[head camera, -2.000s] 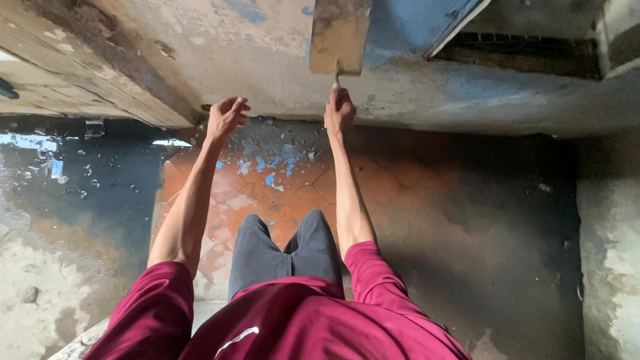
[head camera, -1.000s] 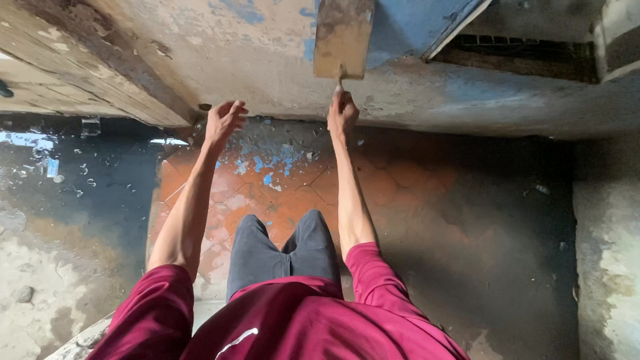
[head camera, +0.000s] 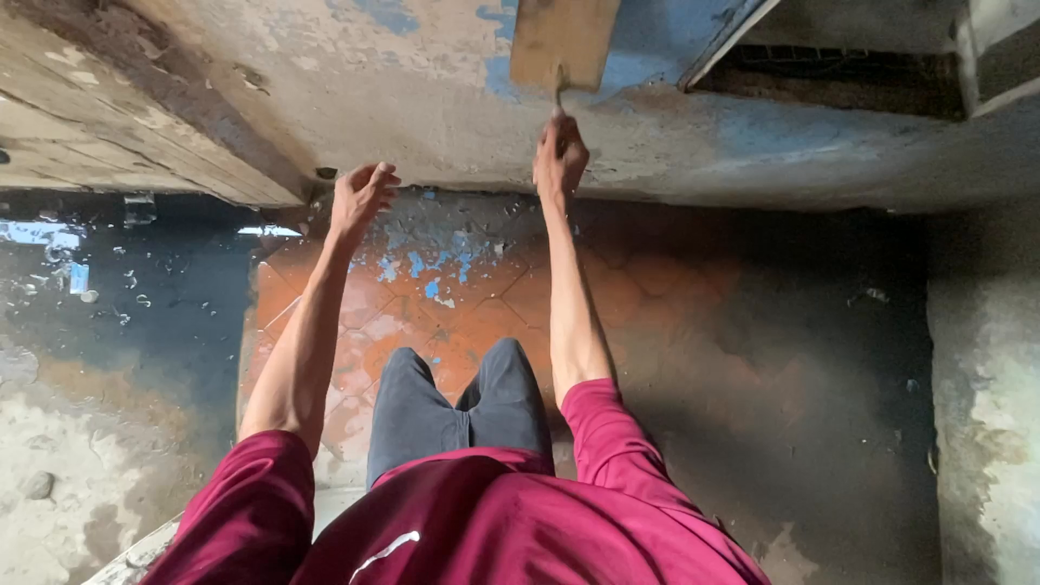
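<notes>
My right hand (head camera: 561, 158) is closed round the thin handle of a scraper (head camera: 559, 89), which points up toward the wall. The scraper's end meets or overlaps a flat tan rectangular patch or board (head camera: 565, 41) at the top; whether this is the tool's wide blade or part of the wall I cannot tell. Patches of blue and beige paint cover the wall (head camera: 455, 122) around it. My left hand (head camera: 364, 195) is raised near the foot of the wall with its fingers loosely curled, and nothing shows in it.
Blue paint flakes (head camera: 432, 288) lie on the orange tiled floor (head camera: 487, 325). Dark wet floor (head camera: 162, 268) with debris is at left. A wooden beam (head camera: 179, 106) runs along the upper left, a dark recess (head camera: 837, 77) is at upper right, and a rough wall (head camera: 987, 366) stands at right.
</notes>
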